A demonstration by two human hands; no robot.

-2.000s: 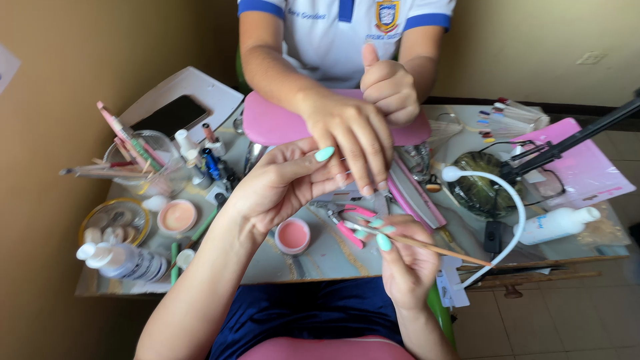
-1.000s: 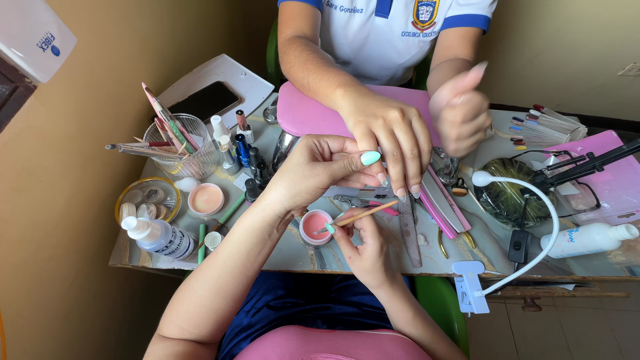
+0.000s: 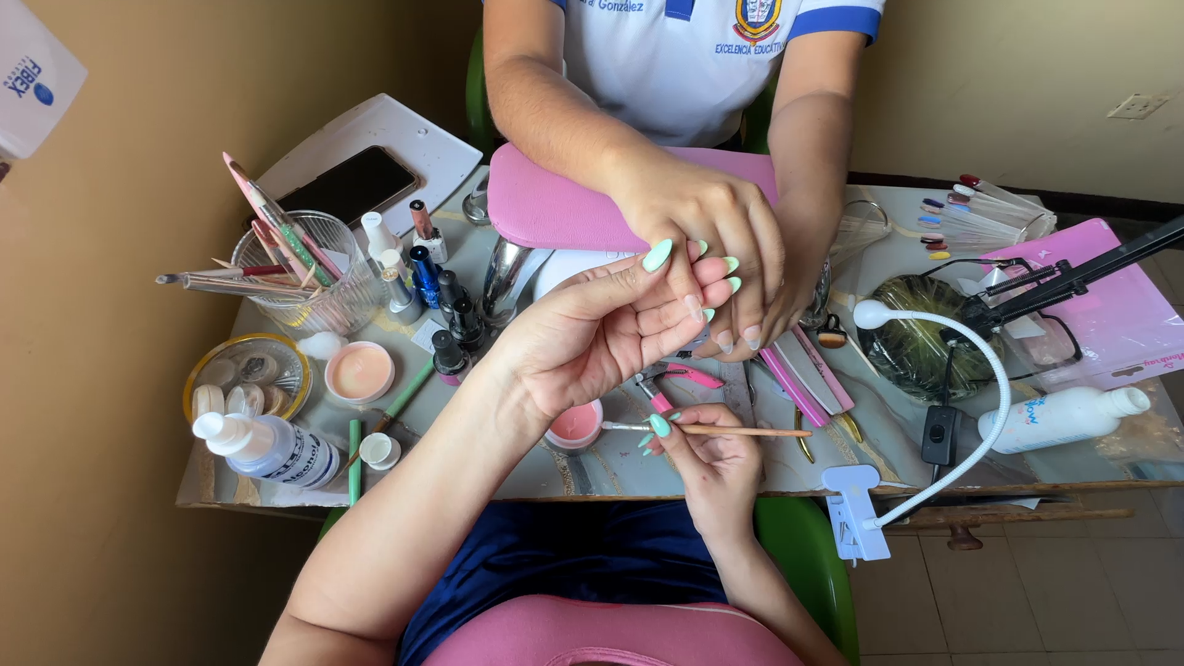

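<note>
My left hand (image 3: 615,324), palm up with mint-green nails, holds a finger of the other person's hand (image 3: 717,231) in front of a pink padded armrest (image 3: 555,199). In my right hand (image 3: 708,453) is a thin wooden-handled nail brush (image 3: 740,431), its bristles pointing left. The brush tip is beside a small open jar of pink product (image 3: 575,424), partly hidden by my left wrist; whether they touch I cannot tell. Pink-handled nippers (image 3: 689,375) lie just beyond my right hand. The person's other hand rests behind the held one.
At left stand a clear cup of brushes (image 3: 319,277), nail polish bottles (image 3: 425,276), a peach jar (image 3: 359,372) and an alcohol bottle (image 3: 277,450). Nail files (image 3: 805,375), a clip-on lamp (image 3: 856,509), a white bottle (image 3: 1064,418) and colour swatches (image 3: 990,217) are at right.
My right hand and the brush have moved back from the pink jar, where the tip was a second ago. The person's other hand has lowered behind the held hand.
</note>
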